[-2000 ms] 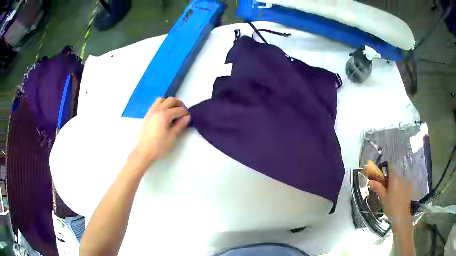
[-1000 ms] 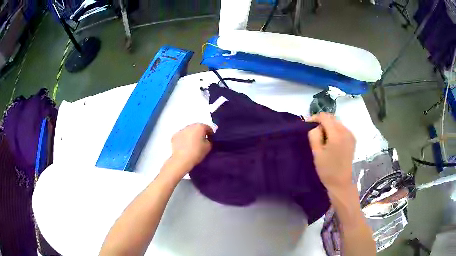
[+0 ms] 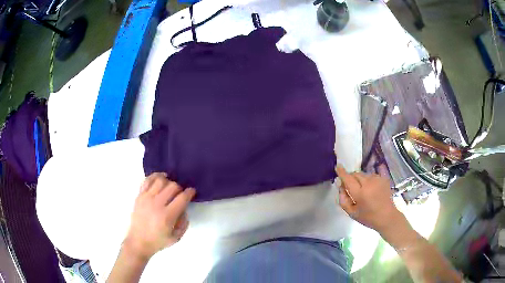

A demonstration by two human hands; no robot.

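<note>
A dark purple camisole top (image 3: 243,116) lies spread on the white padded table, its thin straps at the far edge and its wide hem towards me. A white care label (image 3: 288,43) shows at its upper right. My left hand (image 3: 161,213) is at the lower left corner of the hem, fingers bent on the cloth edge; whether it grips is unclear. My right hand (image 3: 365,199) is at the lower right corner, fingertips at the cloth's edge; its grip is also unclear.
The steam iron (image 3: 432,152) sits on the grey iron rest (image 3: 407,110) at right. A dark round bottle (image 3: 333,15) stands at the far edge. A blue support (image 3: 124,72) lies at left. Purple garments (image 3: 23,135) are piled at far left.
The camisole, bunched between both hands a second ago, now lies flat and turned, straps away from me. Both hands have come down to the hem corners. The iron, held earlier, is parked.
</note>
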